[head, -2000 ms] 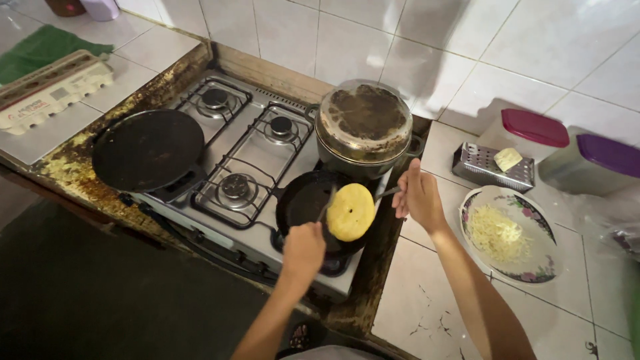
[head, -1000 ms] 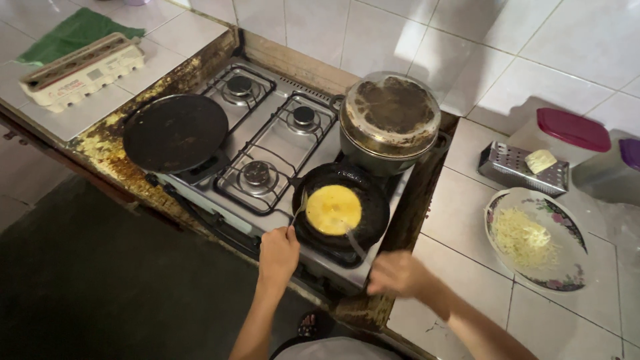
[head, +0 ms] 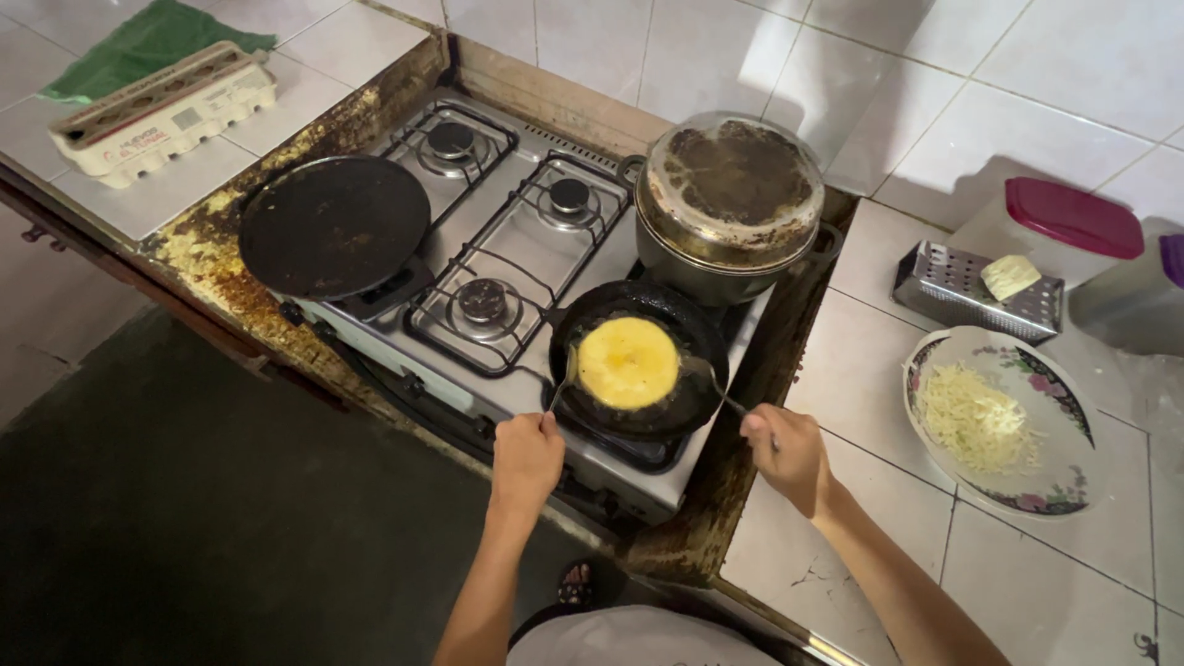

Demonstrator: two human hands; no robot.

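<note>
A round yellow flat cake [head: 629, 363] lies flat in a black frying pan [head: 647, 425] on the front right burner of the gas stove. My left hand [head: 529, 462] is closed on the handle of a metal utensil [head: 566, 372], likely a fork, whose head is at the cake's left edge. My right hand [head: 786, 455] grips a second metal utensil [head: 721, 390]; its head, partly lost against the dark pan, is at the cake's right side. Behind the pan stands a lidded metal pot [head: 735, 208].
A black griddle [head: 335, 227] covers the front left burner. At the right are a plate [head: 1064, 425] of grated cheese [head: 976, 416], a box grater [head: 971, 291] with a cheese piece [head: 1010, 277], and lidded containers [head: 1073, 218]. An egg carton [head: 166, 116] and green cloth [head: 153, 46] lie at the left.
Two seconds ago the cake was raised and tilted above the pan between the utensils; it now lies flat. My right hand has come down from beside the pot.
</note>
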